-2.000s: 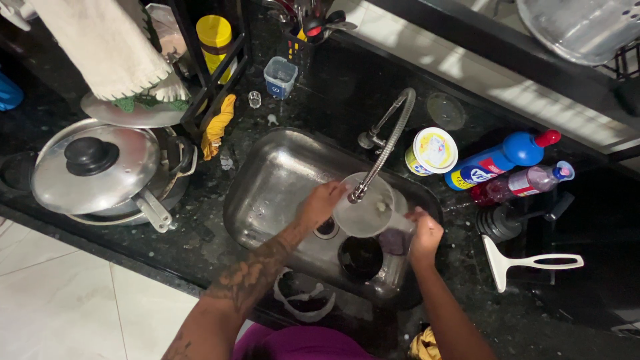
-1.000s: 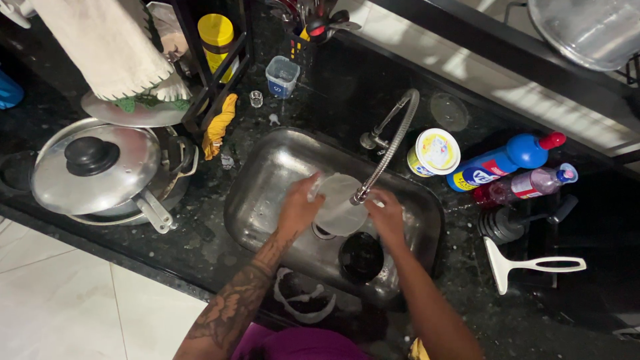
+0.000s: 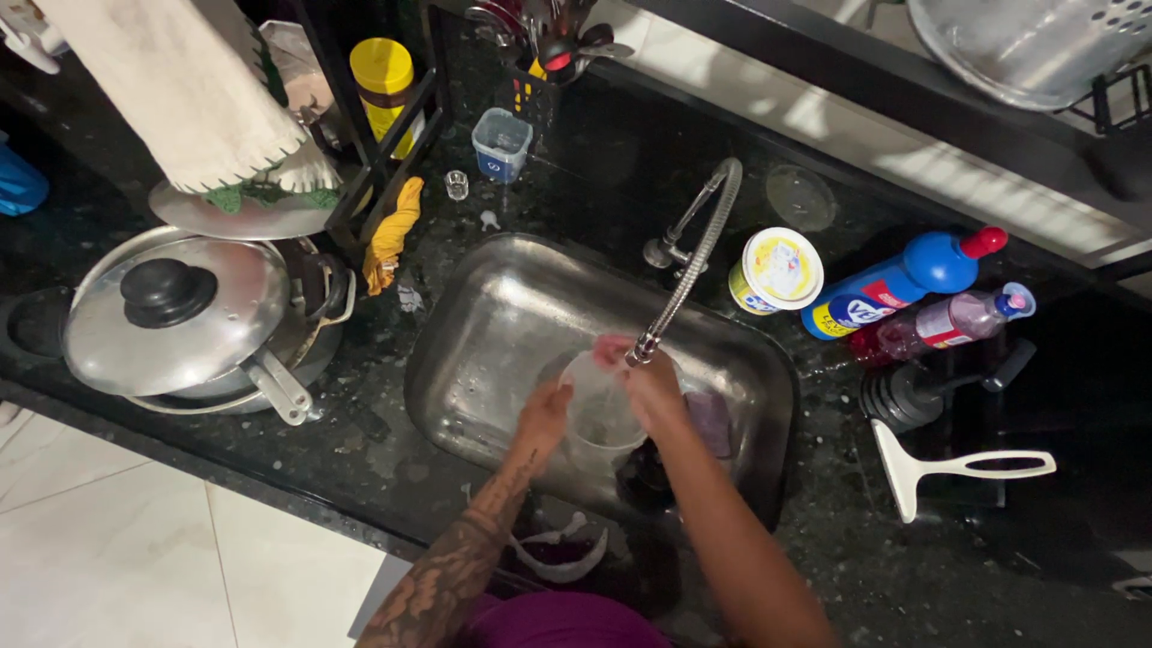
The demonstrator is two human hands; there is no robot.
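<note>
A translucent plastic container (image 3: 601,416) is tilted under the spout of a flexible metal faucet (image 3: 688,283), over a stainless steel sink (image 3: 486,297). My left hand (image 3: 543,416) grips its left side. At its upper right edge, my right hand (image 3: 650,387) holds it just below the spout, with the fingers partly hidden. A dark round bowl or lid (image 3: 644,475) lies in the sink, partly behind my right forearm. Beside it on the right is a purple sponge or cloth (image 3: 709,423).
A lidded metal pan (image 3: 225,333) and a yellow cloth (image 3: 393,238) are left of the sink. Right of it stand a margarine tub (image 3: 776,270), a blue bottle (image 3: 891,279), a reddish bottle (image 3: 945,326), a black plunger (image 3: 900,396) and a white squeegee (image 3: 954,464).
Both hands have kept hold of the container while turning it under the faucet. My right hand has moved from its right side to near the spout.
</note>
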